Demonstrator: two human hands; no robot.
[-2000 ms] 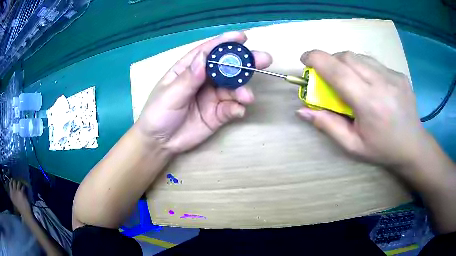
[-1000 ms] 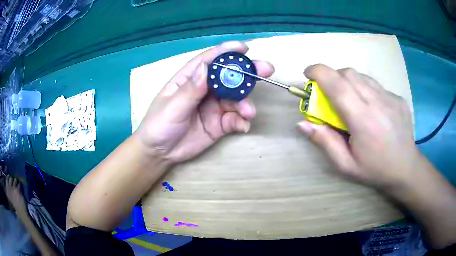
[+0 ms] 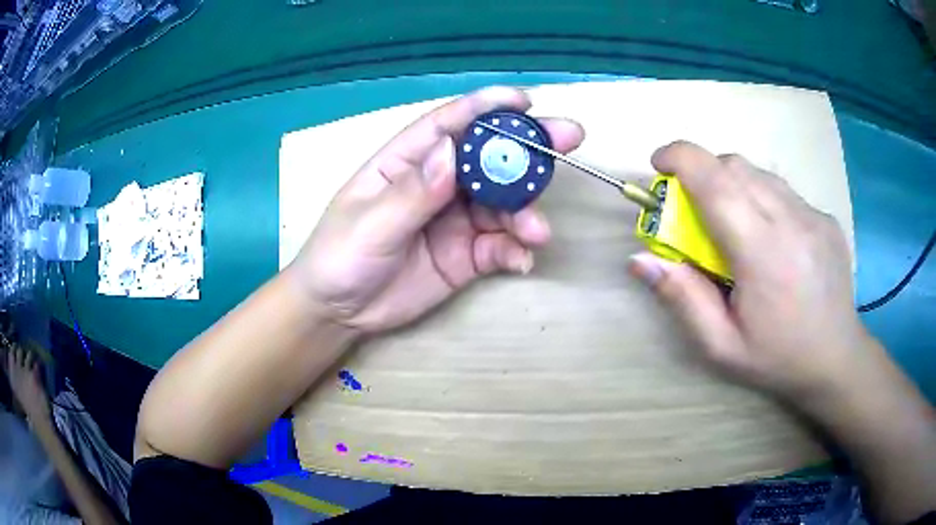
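My left hand (image 3: 395, 220) holds a round black wheel (image 3: 504, 187) by its edge, face up, with a ring of small white dots and a silvery centre. My right hand (image 3: 775, 256) grips a yellow tool (image 3: 686, 238). A brass collar (image 3: 638, 195) and a thin metal shaft (image 3: 585, 167) stick out of its open front. The shaft crosses over the upper part of the wheel and its tip lies near the upper left dots. I cannot tell whether the tip touches. Both hands are above the tan mat (image 3: 575, 390).
A white, dark-specked paper (image 3: 152, 241) lies left of the mat beside two translucent bottles (image 3: 64, 188). Clear plastic trays (image 3: 92, 51) are at the upper left. A dark cable (image 3: 903, 282) is at the right. Another person's hand (image 3: 26, 379) shows at the lower left.
The shaft has shifted from across the wheel's centre to its upper part and slants more steeply. Both hands, with wheel and tool, sit a little further right and lower in view.
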